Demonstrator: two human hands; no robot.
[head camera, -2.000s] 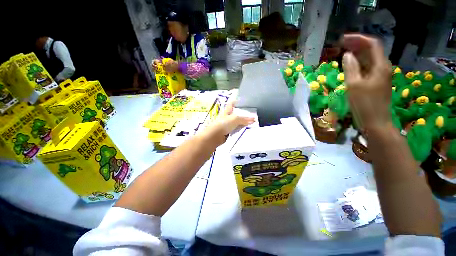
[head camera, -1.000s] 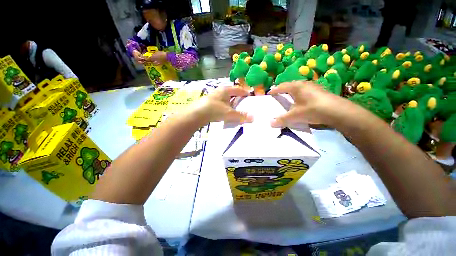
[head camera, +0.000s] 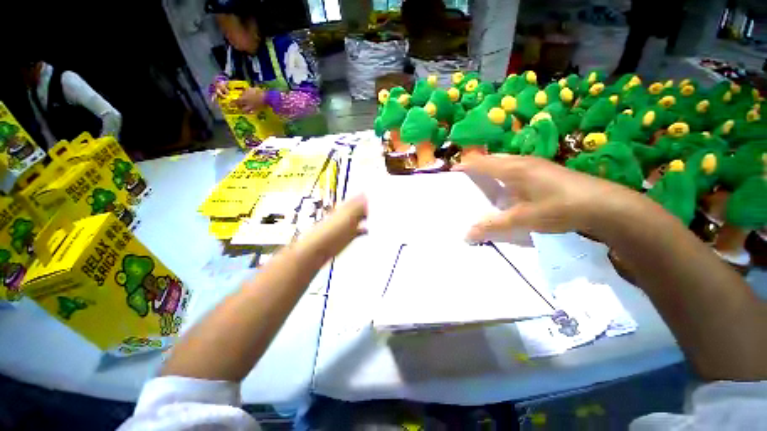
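Note:
The gift box (head camera: 446, 282) is in front of me with its plain white folded bottom facing me. Its printed front is out of sight, and its near edge stands above a shadow on the table. My left hand (head camera: 351, 217) is at the box's left side, its fingers mostly hidden. My right hand (head camera: 526, 200) is at the box's far right, the thumb by the white panel and the fingers towards the far edge.
Finished yellow boxes (head camera: 105, 282) stand at left. Flat box blanks (head camera: 265, 189) lie mid-table. Plush tree toys (head camera: 605, 164) mass at right and behind the box. Printed cards (head camera: 597, 316) lie at near right. A person (head camera: 267, 76) across the table holds a yellow box.
The box has tipped, so its printed front no longer shows and its white bottom fills more of the view. My left hand has moved down and outward to its left side.

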